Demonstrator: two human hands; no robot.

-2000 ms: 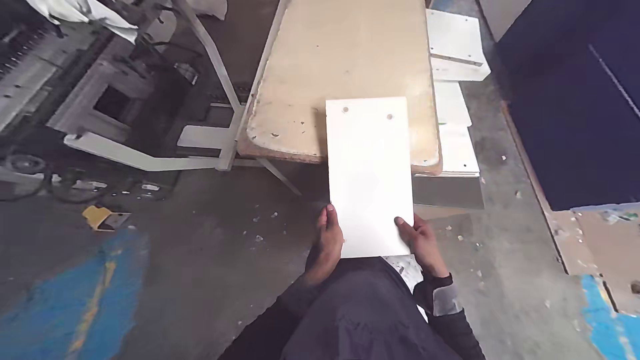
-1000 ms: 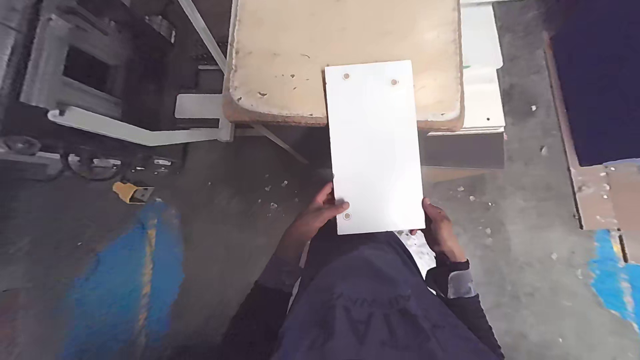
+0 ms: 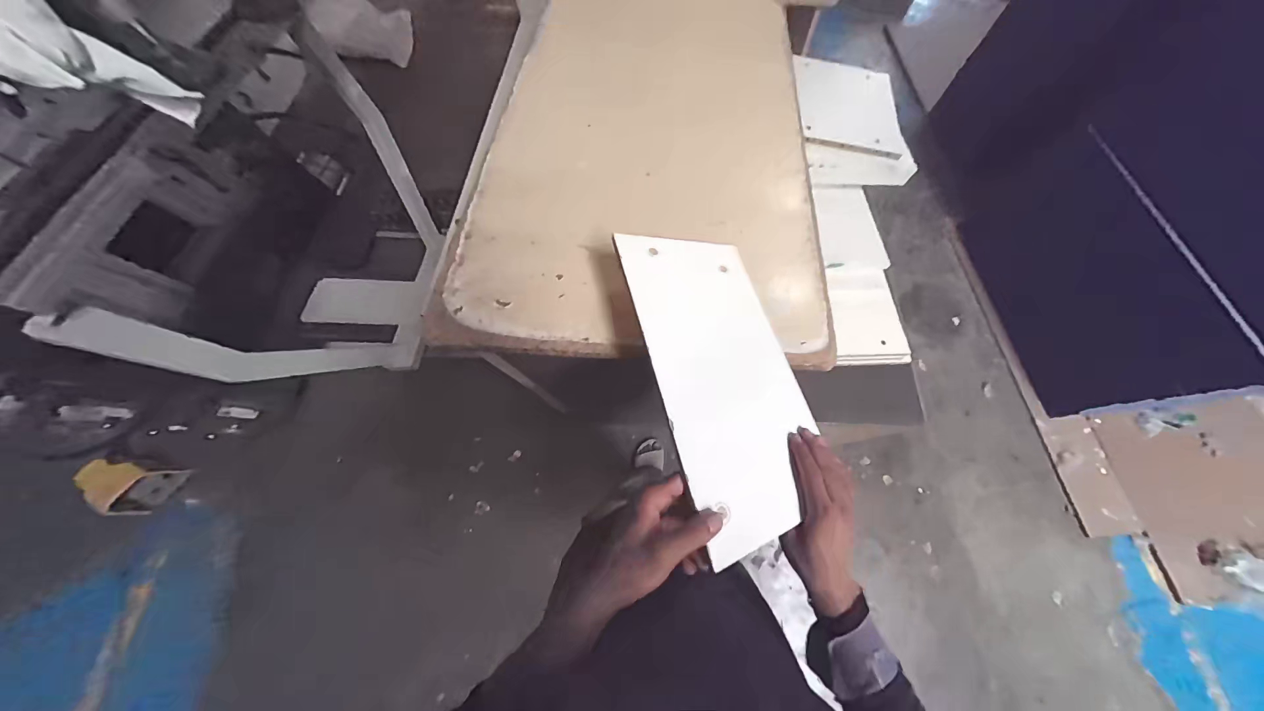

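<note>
A white rectangular panel [image 3: 713, 395] with small round holes or fittings near its far end is tilted in front of me, its far end over the near edge of a worn wooden tabletop [image 3: 632, 178]. My left hand [image 3: 642, 543] grips the panel's near left corner, the thumb on top beside a round fitting. Along the near right edge lies my right hand [image 3: 822, 513], fingers against the panel's side. The undersides of the fingers are partly hidden.
More white panels [image 3: 859, 316] are stacked right of the tabletop. A grey metal frame [image 3: 227, 365] and machinery stand at the left. A yellow object [image 3: 111, 484] lies on the littered floor. At the right are a large dark blue surface [image 3: 1116, 217] and cardboard [image 3: 1185, 474].
The panel has turned, its far end now angled to the left. The left hand's thumb has come onto its face near the fitting since the earliest frame. The view has shifted.
</note>
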